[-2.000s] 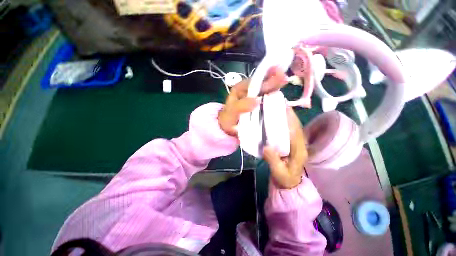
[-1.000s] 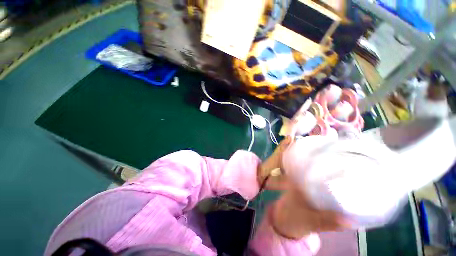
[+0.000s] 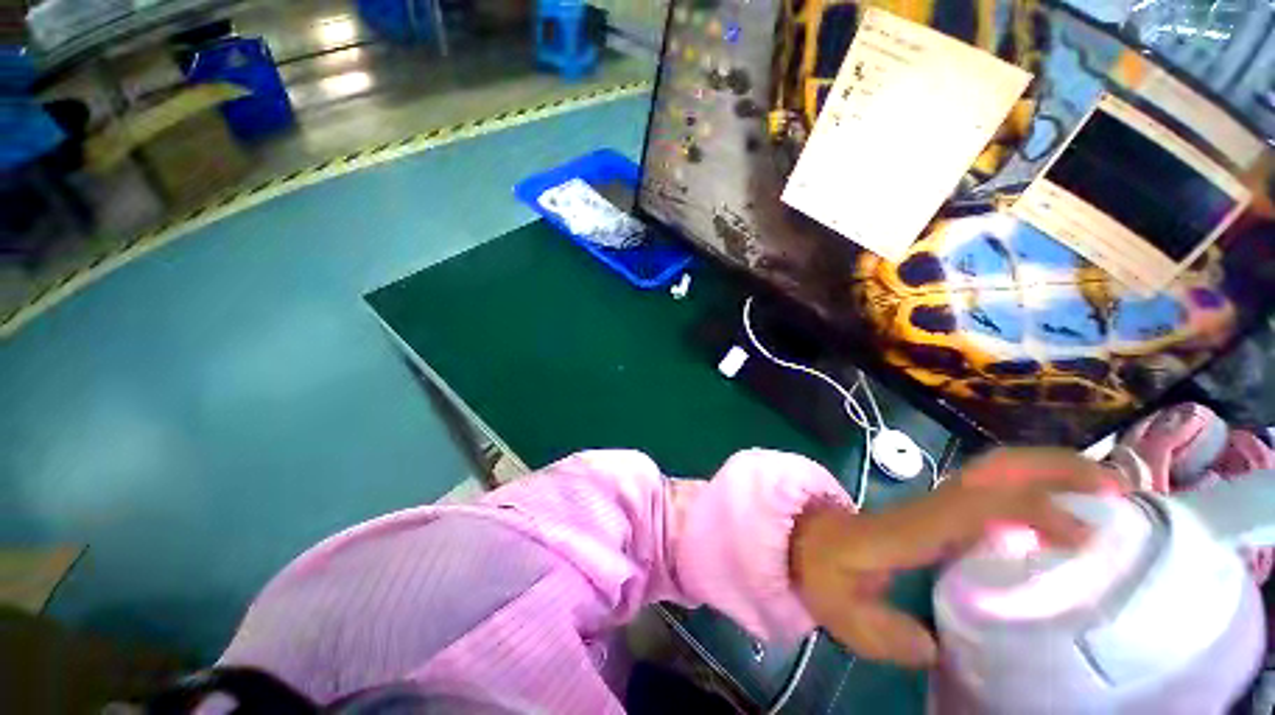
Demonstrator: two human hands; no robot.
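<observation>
A white and pink headset (image 3: 1175,629) is close to the camera at the lower right, blurred and cut off by the frame's edge. Its ear cup has a pinkish glow on top. My left hand (image 3: 937,559) is on this ear cup, fingers over its top and thumb at its left side. My right hand is out of the picture or hidden behind the headset. A white cable runs across the bench to a white round puck (image 3: 896,454), left of the headset.
The monitor (image 3: 867,266) stands at the back right, showing an orange-and-blue picture. A blue tray (image 3: 650,263) with a clear bag sits left of it on the green bench (image 3: 559,349). A small white plug (image 3: 733,362) lies before the monitor. Pink headsets (image 3: 1189,440) are at the right.
The view has swung left, bringing floor and monitor in and the pink mat out. The headset has turned and sits lower right. My left hand has moved onto its ear cup; my right hand has gone from view.
</observation>
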